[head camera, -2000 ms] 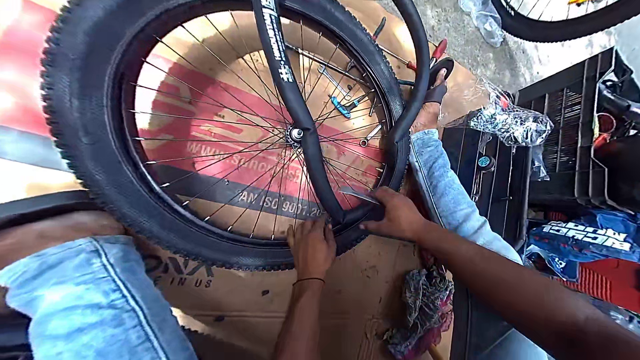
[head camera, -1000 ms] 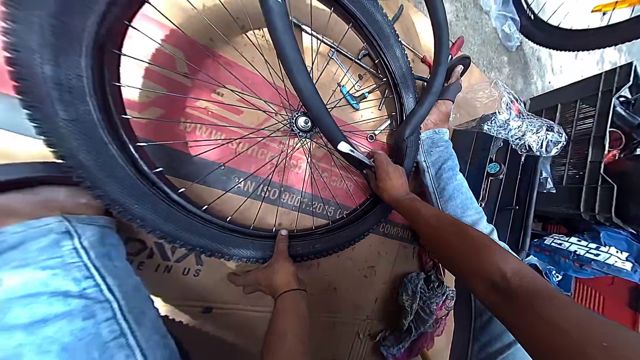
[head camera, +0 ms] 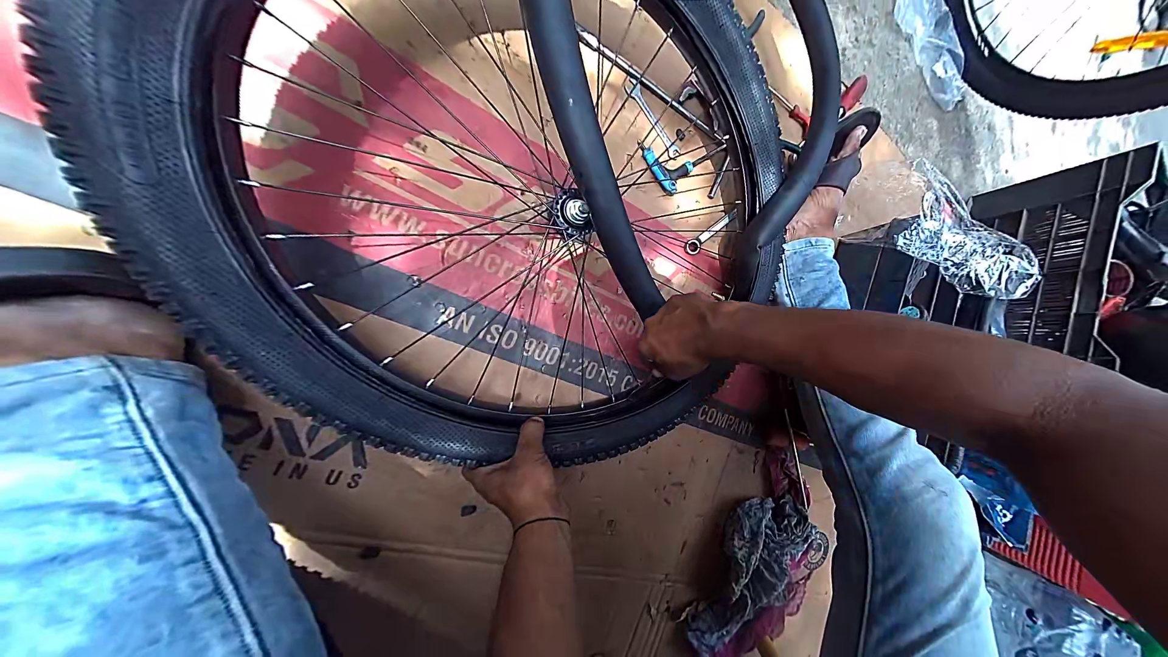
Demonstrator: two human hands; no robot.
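A spoked bicycle wheel with a knobby black tire (head camera: pixel 196 301) stands between my legs over printed cardboard. A black inner tube (head camera: pixel 584 146) runs across the spokes, passes the hub (head camera: pixel 573 212) and loops over the tire's right side. My left hand (head camera: pixel 522 470) grips the tire's near edge, thumb on the sidewall by the rim, fingers underneath. My right hand (head camera: pixel 684 336) is closed on the inner tube at the lower right of the rim; its fingers are partly hidden.
Wrenches and a blue-handled tool (head camera: pixel 662 169) lie beyond the spokes. A rag (head camera: pixel 762 557) is on the cardboard (head camera: pixel 602 511) near my right leg. Black crates (head camera: pixel 1068 228) and crumpled clear plastic (head camera: pixel 972 246) are at right. Another wheel (head camera: pixel 1049 96) is at upper right.
My left hand has moved left along the tire, away from my right hand, its thumb now on the sidewall. My right hand stays near the tube at lower right. The tube's pale metallic part is no longer visible.
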